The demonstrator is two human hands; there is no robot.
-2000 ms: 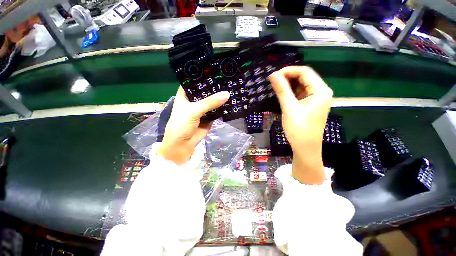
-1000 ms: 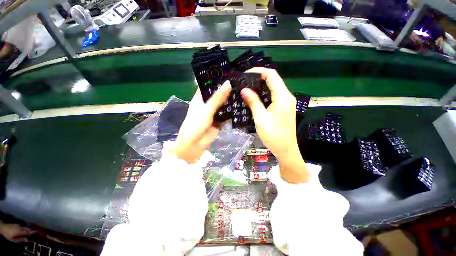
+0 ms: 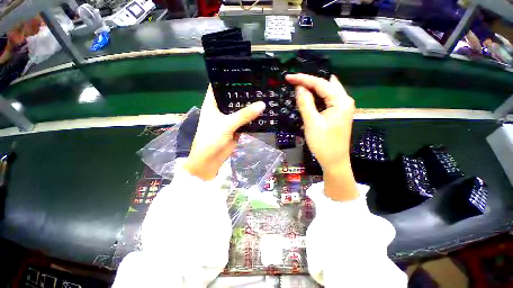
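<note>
My left hand (image 3: 216, 132) holds a fanned stack of black keypads (image 3: 242, 84) above the bench, thumb on the white digits. My right hand (image 3: 329, 112) is at the right side of the fan, thumb and forefinger at the keypads; the right part of the fan is dark and slightly blurred. A clear plastic bag (image 3: 256, 163) lies crumpled below my hands, with a dark patch at its upper left. Piles of black keypads with white-dotted tops (image 3: 416, 175) stand to the right; one small pile shows partly hidden below the fan.
A printed work mat (image 3: 270, 225) lies under my forearms. A green conveyor belt (image 3: 140, 81) runs behind the bench. A white box (image 3: 502, 147) is at the far right. White stacked items (image 3: 279, 28) sit beyond the belt. Parts of other people show at the upper corners.
One second ago both hands gripped a closer bundle. Now the keypads are spread wide, the left hand is slightly left, and the right hand has moved right.
</note>
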